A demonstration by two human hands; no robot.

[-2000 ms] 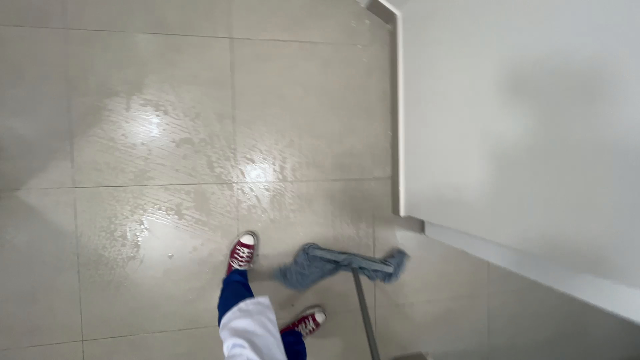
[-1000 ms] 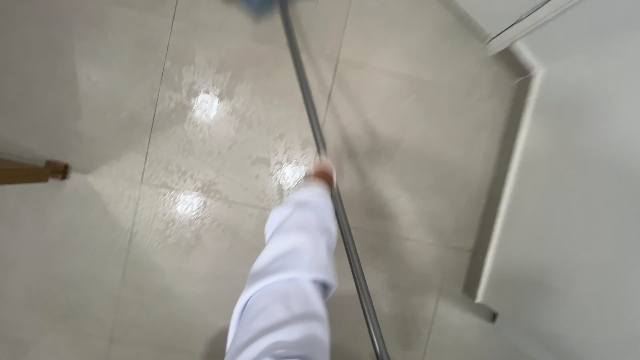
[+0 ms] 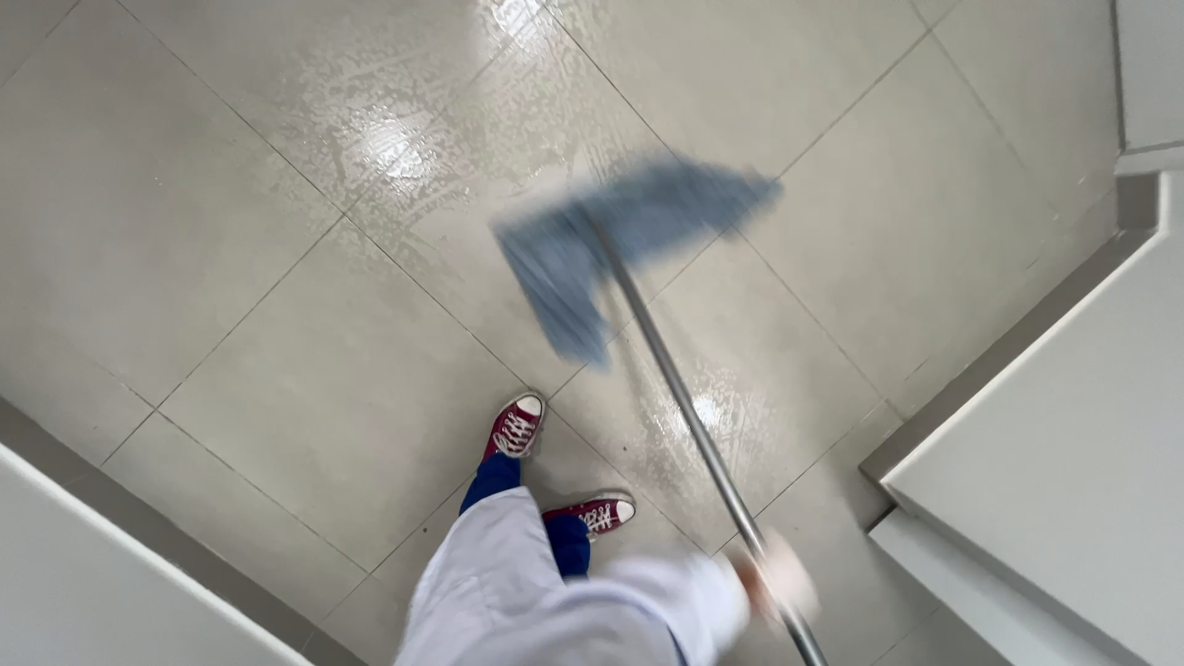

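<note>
My left hand (image 3: 777,578), blurred, is closed around the grey metal pole of a mop (image 3: 680,388), near the bottom right. A white sleeve covers that arm. The pole slants up and left from the hand to a blue-grey textile mop head (image 3: 647,213), which lies spread and motion-blurred on the tiled floor (image 3: 416,370). My right hand is out of the picture, as is the upper end of the pole.
Wet, shiny patches mark the tiles above and left of the mop head and beside the pole. My red canvas sneakers (image 3: 516,427) stand below it. A white cabinet or wall edge (image 3: 1064,416) juts in at right; another pale panel (image 3: 111,573) borders the lower left.
The mop head, at the top edge of the view one second ago, now lies nearer the middle. My left hand shows lower and farther right, still on the pole. The view has turned.
</note>
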